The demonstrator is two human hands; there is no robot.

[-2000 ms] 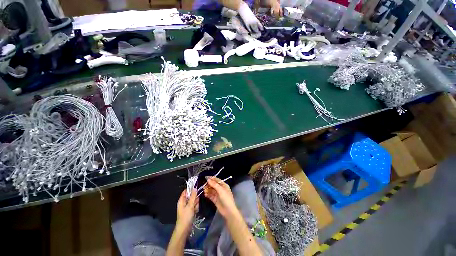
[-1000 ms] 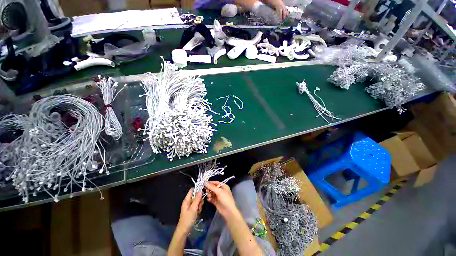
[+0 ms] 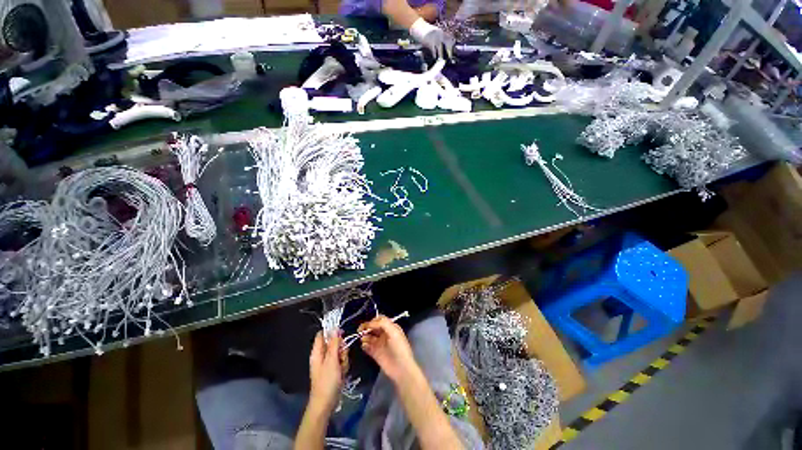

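My left hand (image 3: 327, 359) is bare and closed around a bunch of white-grey wire leads (image 3: 332, 318), held upright over my lap below the bench edge. My right hand (image 3: 385, 344), just right of it, pinches one or a few leads with white tips that stick out to the upper right. The exact number in its fingers is hidden. A large wire bundle (image 3: 312, 193) lies on the green bench (image 3: 466, 185) in front of me. A few loose single leads (image 3: 401, 192) lie beside it. A small tied bundle (image 3: 556, 177) lies right of centre.
Coiled long leads (image 3: 105, 237) and a folded tied hank (image 3: 195, 193) lie at left. Grey-white clumps (image 3: 695, 149) lie at the right end. A carton of leads (image 3: 510, 378) stands beside my lap, near a blue stool (image 3: 629, 294). White moulded parts (image 3: 422, 86) and a gloved hand (image 3: 431, 37) are opposite.
The held bunch is narrower and more upright than a second ago. My hands have moved slightly apart. Opposite, white moulded parts have shifted left and the coworker's hands have moved.
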